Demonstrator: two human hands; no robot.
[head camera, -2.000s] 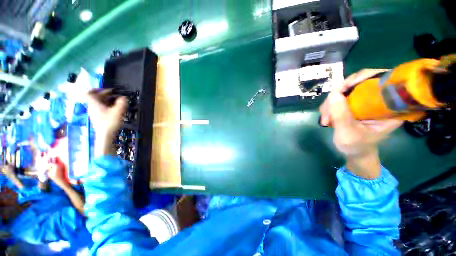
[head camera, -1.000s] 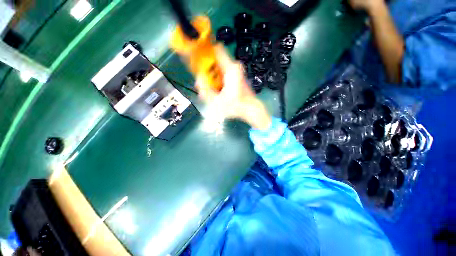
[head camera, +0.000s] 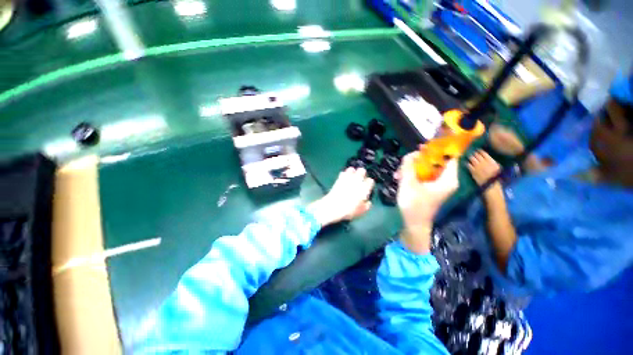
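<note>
The orange electric screwdriver (head camera: 441, 149) is in my right hand (head camera: 425, 197), to the right of the pile. Its black cable runs up and right from it. My left hand (head camera: 347, 195) is at the left edge of the pile of black round parts (head camera: 378, 156). Its fingers touch or cover parts there; whether it grips one is hidden and blurred. The grey-white screw feeder (head camera: 272, 154) stands left of the pile. A few screws (head camera: 226, 195) lie on the green mat left of the feeder.
At the left are a black bin (head camera: 24, 243) and a cardboard strip (head camera: 83, 256). A black tray with white contents (head camera: 406, 104) is beyond the pile. A clear blister tray (head camera: 472, 298) is at the lower right. Another person's arm (head camera: 501, 222) is close on the right. One round part (head camera: 85, 134) lies far left.
The view has swung. My left hand, at the left bin two seconds ago, is now at the pile of black round parts. My right hand still holds the screwdriver, now right of the pile.
</note>
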